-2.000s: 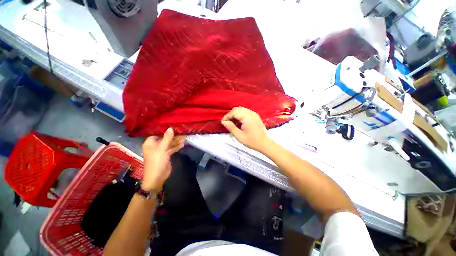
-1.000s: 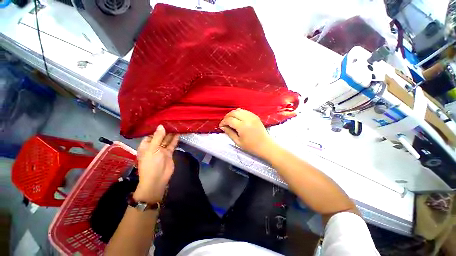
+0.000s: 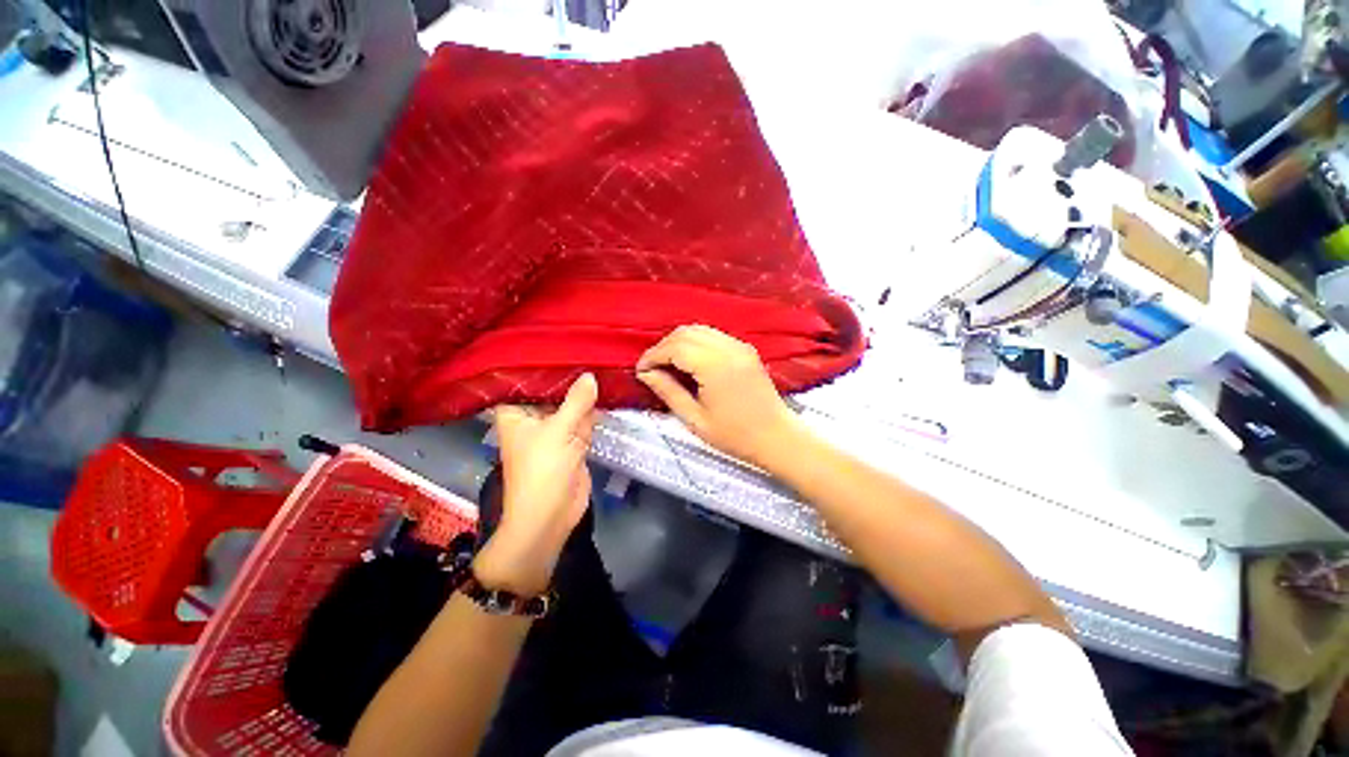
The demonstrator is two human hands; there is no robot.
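A dark-red fabric piece (image 3: 592, 178) with pale diagonal lines lies spread on the white table. A plainer, brighter red band (image 3: 592, 318) shows along its near side. My left hand (image 3: 545, 459) is at the near edge, thumb on top of the cloth and fingers beneath it. My right hand (image 3: 713, 388) pinches the near edge a little to the right, thumb and forefinger together. Whether a needle or thread is between the fingertips cannot be made out.
A white sewing machine (image 3: 1036, 222) with a blue stripe stands at right. A grey machine part (image 3: 303, 74) is at upper left. A slim tool (image 3: 920, 428) lies right of the cloth. A red basket (image 3: 252, 629) and red stool (image 3: 126, 540) are at lower left. The table's front edge (image 3: 740, 485) runs below my hands.
My left hand has moved right along the near edge, closer to my right hand, and its thumb now presses on the cloth. My right hand still pinches the edge. The view has shifted slightly.
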